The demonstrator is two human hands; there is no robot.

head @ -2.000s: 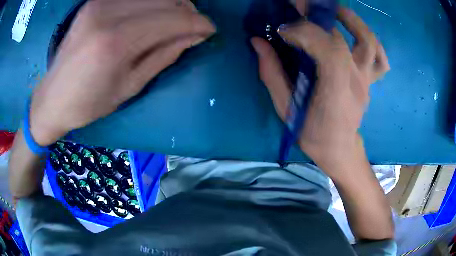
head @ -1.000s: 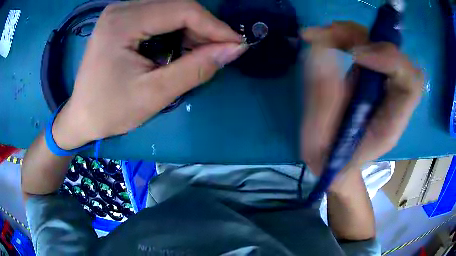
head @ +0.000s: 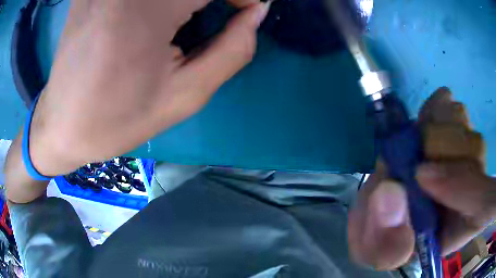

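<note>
My right hand (head: 424, 190) holds a soldering iron (head: 400, 138) by its dark blue handle. The silver collar and barrel point up and left over a black round speaker driver plate (head: 312, 27) at the top of the view. My left hand (head: 136, 76), with a blue band at the wrist, has thumb and fingertips pinched together at the left edge of the plate. Whether a thin wire is between the fingertips cannot be told. The iron's tip is blurred.
A dark headband arc (head: 23, 54) lies at the left on the blue-green mat (head: 261, 119). Below the bench at left is a blue bin (head: 117, 200) with rows of black parts. Red and brown items show at the bottom right.
The right hand has moved down and right, and the iron's metal barrel now shows over the plate. The left hand stays pinched by the plate and looks larger. The plate sits higher in the view.
</note>
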